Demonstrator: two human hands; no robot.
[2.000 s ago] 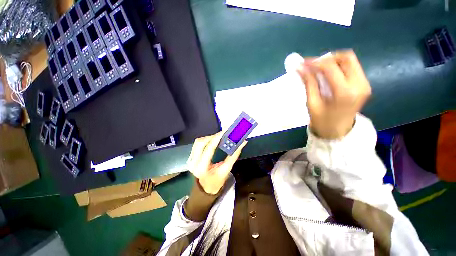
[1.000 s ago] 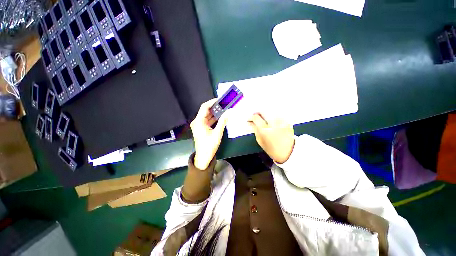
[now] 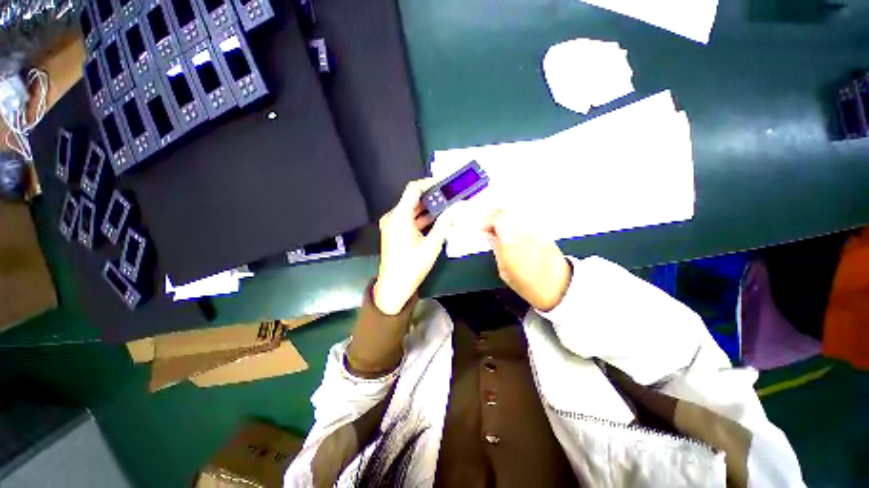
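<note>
My left hand [image 3: 410, 250] holds a small grey-black handheld device [image 3: 454, 190] by its edges, tilted, with its purple screen window facing up and small keys at its lower left end. My right hand [image 3: 526, 255] is just right of the device, over the white sheets, with thumb and fingertips close together. Whether anything thin is between the fingertips cannot be told. Fanned white sheets [image 3: 624, 176] lie flat on the green bench mat under and right of both hands. A white wipe [image 3: 588, 74] lies behind the sheets.
Rows of devices [image 3: 162, 86] sit on a black foam mat [image 3: 276, 191] at left. Loose frames [image 3: 116, 216] lie on the far-left mat. A white strip [image 3: 208, 285] is by the bench edge, dark parts [image 3: 851, 107] at right, another white sheet [image 3: 667, 11] at back. Cardboard [image 3: 224, 355] lies below the bench.
Over the two seconds, my right hand has come down from the wipe to beside the device, and the wipe now lies on the mat. The device has turned flatter in my left hand.
</note>
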